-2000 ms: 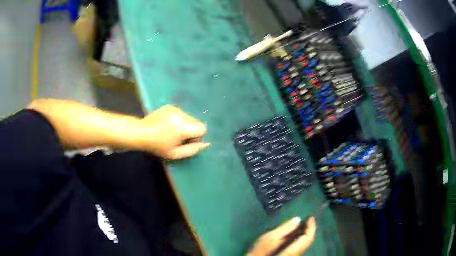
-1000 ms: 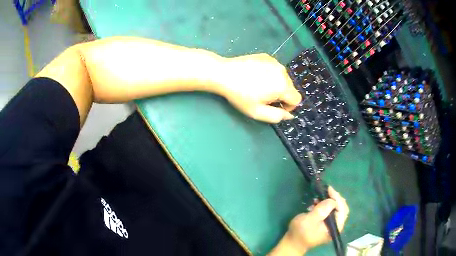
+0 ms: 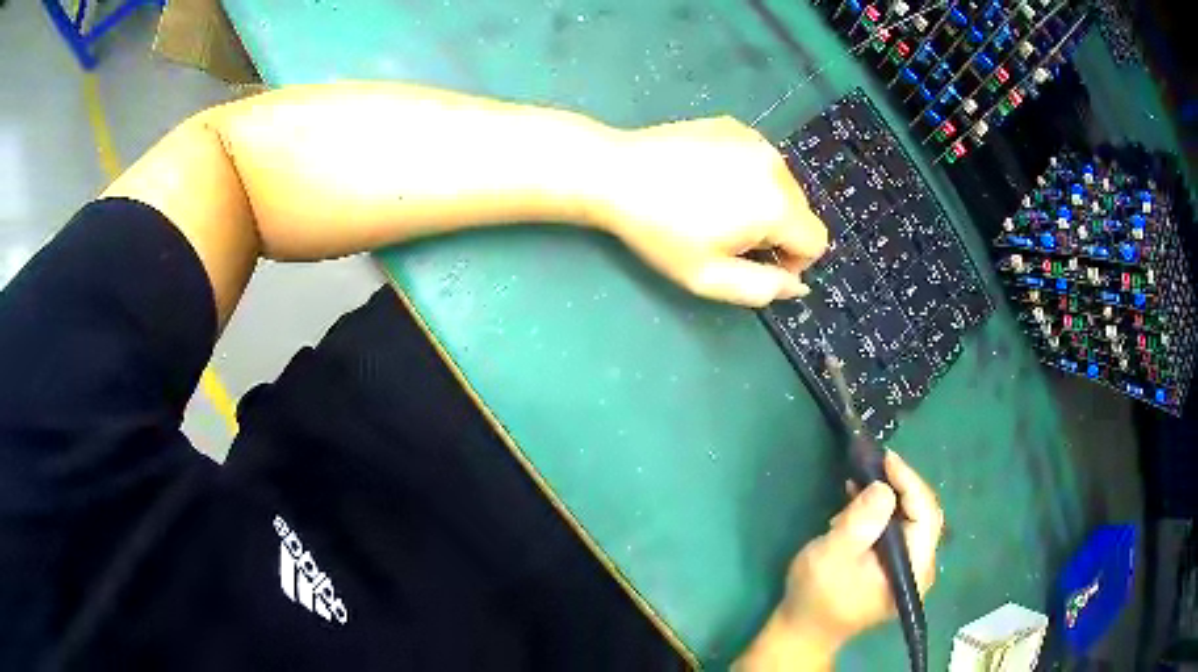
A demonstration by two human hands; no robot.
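The black circuit board panel (image 3: 900,263) with white print lies flat on the green mat. My left hand (image 3: 723,210) is over its near left part, fingers pinched on a thin solder wire (image 3: 788,99) that trails out behind the hand; the wire's end at the fingertips is hard to see. My right hand (image 3: 861,551) holds the black soldering iron (image 3: 867,460) like a pen. The iron's tip is over the panel's near edge, below my left fingertips; whether it touches the board cannot be told.
Two stacks of populated panels stand behind the board, one at the top right (image 3: 972,66) and one at the right (image 3: 1097,276). A whitish box (image 3: 998,643) and a blue bin (image 3: 1097,584) are at the lower right. Small specks lie on the green mat (image 3: 565,381).
Both hands have come onto the panel from apart, with the iron now over it. In the last second the view has shifted slightly; the hands keep nearly the same pose.
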